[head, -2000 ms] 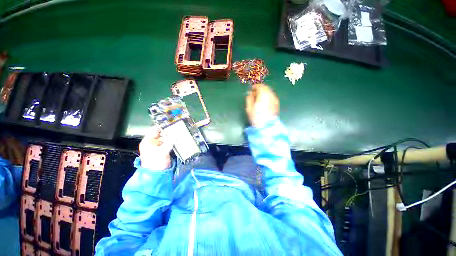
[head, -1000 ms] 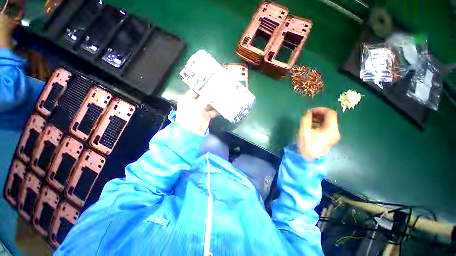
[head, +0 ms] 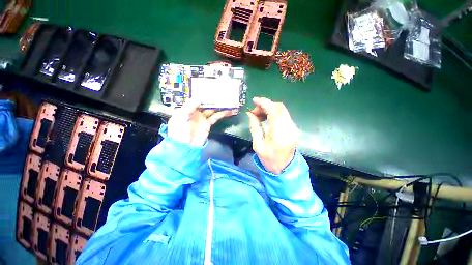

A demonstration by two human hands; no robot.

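My left hand holds a phone front assembly by its lower edge, board side up, with a silvery-white area and boards at its left end. My right hand is just right of the assembly's right end, thumb and fingers bent toward each other; whether a small part is between the fingertips cannot be made out. A single rose-gold housing is mostly hidden behind the assembly. Paired stacks of rose-gold housings stand behind it. A pile of small copper-coloured parts and a smaller pile of white parts lie to the right.
A black screen tray with several black phones lies at left. Below it is a black housing tray with rose-gold housings. Clear bags lie on a dark mat at upper right. Cables and a pale pipe are at lower right.
The assembly has turned from slanted to nearly level, its board side now clearly visible. My right hand has moved left from near the white pile to beside the assembly. The camera view has rotated.
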